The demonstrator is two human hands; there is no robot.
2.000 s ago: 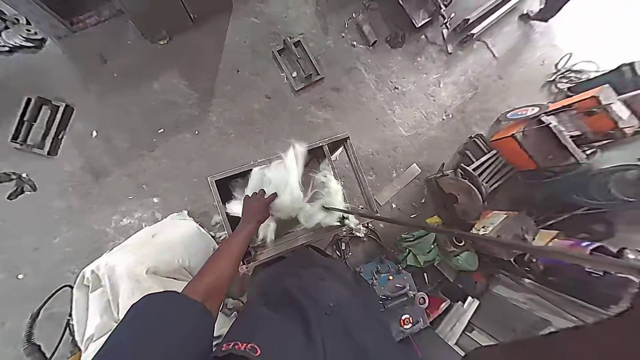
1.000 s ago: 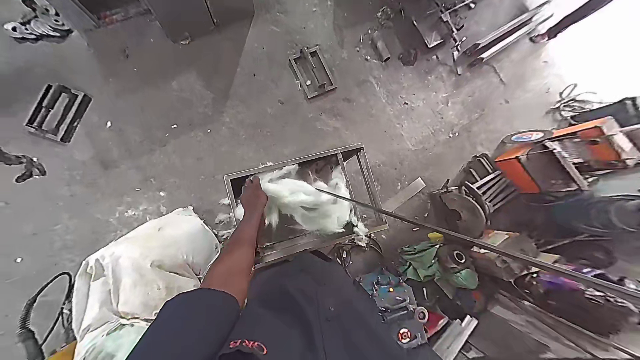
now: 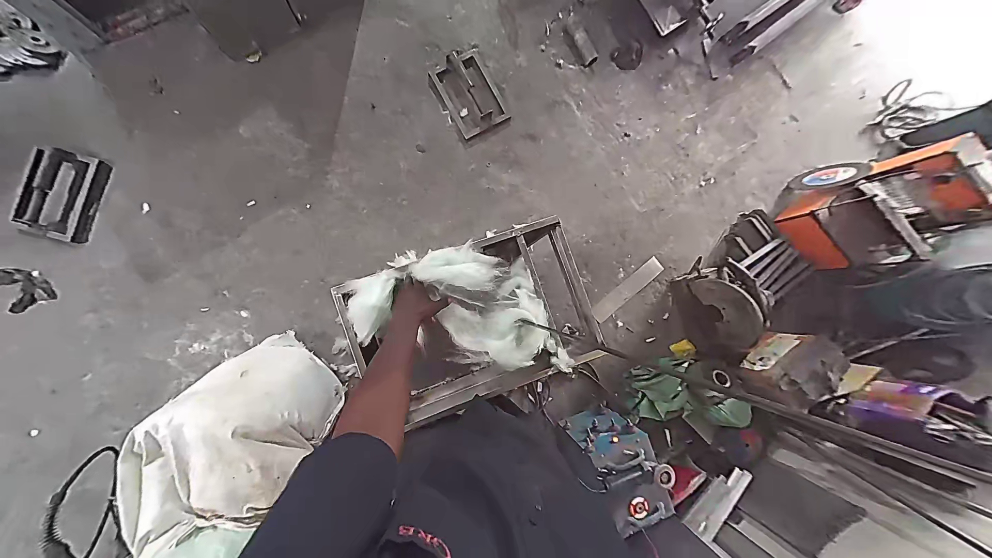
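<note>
My left hand (image 3: 418, 304) reaches into the left part of a rectangular metal frame (image 3: 577, 291) on the floor. White fluffy fibre wadding (image 3: 496, 333) lies in clumps inside the frame and over its far edge. My fingers are pushed among the clumps and partly hidden, with the thumb spread to the right; whether they grip any fibre cannot be told. A long thin metal rod (image 3: 612, 353) runs in from the lower right, its tip at the right-hand clump. My right hand is outside the view.
A stuffed white sack (image 3: 232, 434) sits at lower left, beside a black cable (image 3: 58, 508). On the right are a blue machine (image 3: 612, 446), green cloth (image 3: 659, 391), a round metal disc (image 3: 717, 314), a flat metal strip (image 3: 628, 288) and an orange machine (image 3: 814, 232). Smaller metal frames (image 3: 469, 94) lie beyond.
Fibre now covers the frame's far left corner area, which showed more bare one second ago. My left hand has moved from the frame's left side further in among the clumps.
</note>
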